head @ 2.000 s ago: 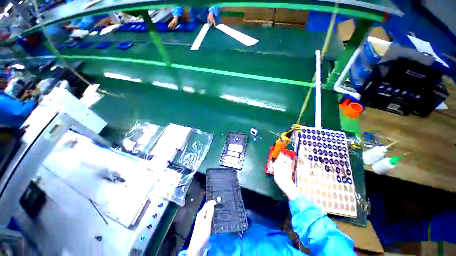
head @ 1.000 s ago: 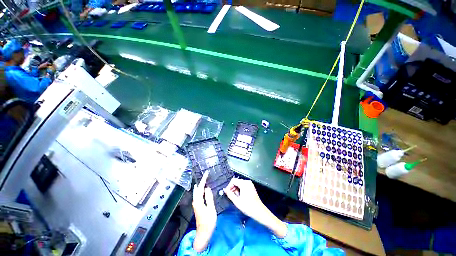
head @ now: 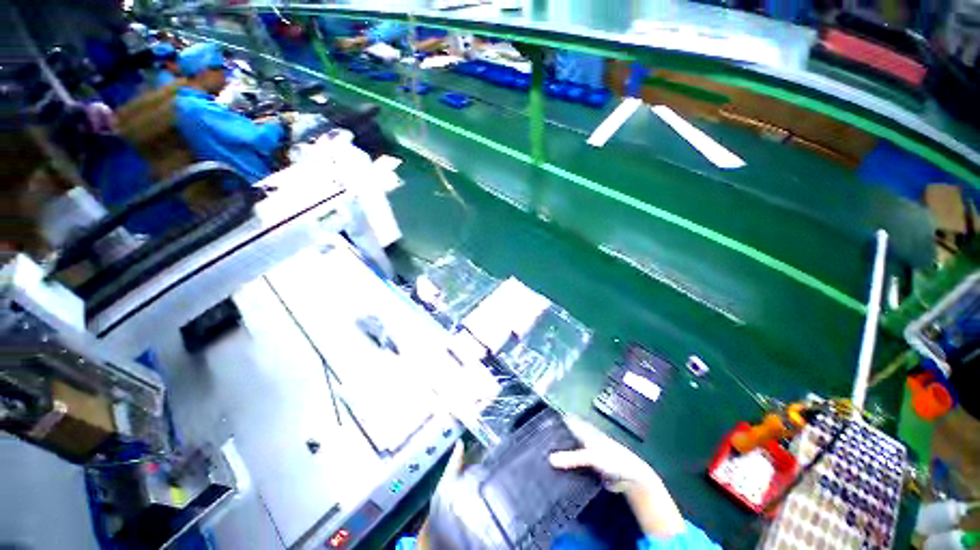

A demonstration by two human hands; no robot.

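Observation:
A black housing (head: 537,483) is tilted in front of my body at the bench's front edge, blurred by motion. My left hand (head: 454,500) is at its left side, blurred and partly cut off by the lower edge. My right hand (head: 610,464) is on its upper right side, fingers over the surface. A second black housing (head: 634,389) with a white label lies flat on the green bench. A tiny white piece (head: 696,366) lies to its right.
The white gantry machine (head: 355,344) fills the left. Plastic bags with white pads (head: 516,322) lie beside it. At right are a red tray (head: 752,473), an orange screwdriver (head: 765,430) and a sticker sheet (head: 844,489). A person in blue (head: 220,124) sits far left.
The view has swung left, showing more of the machine. My right hand has moved from the housing's lower part to its upper right side, and the housing is tilted differently.

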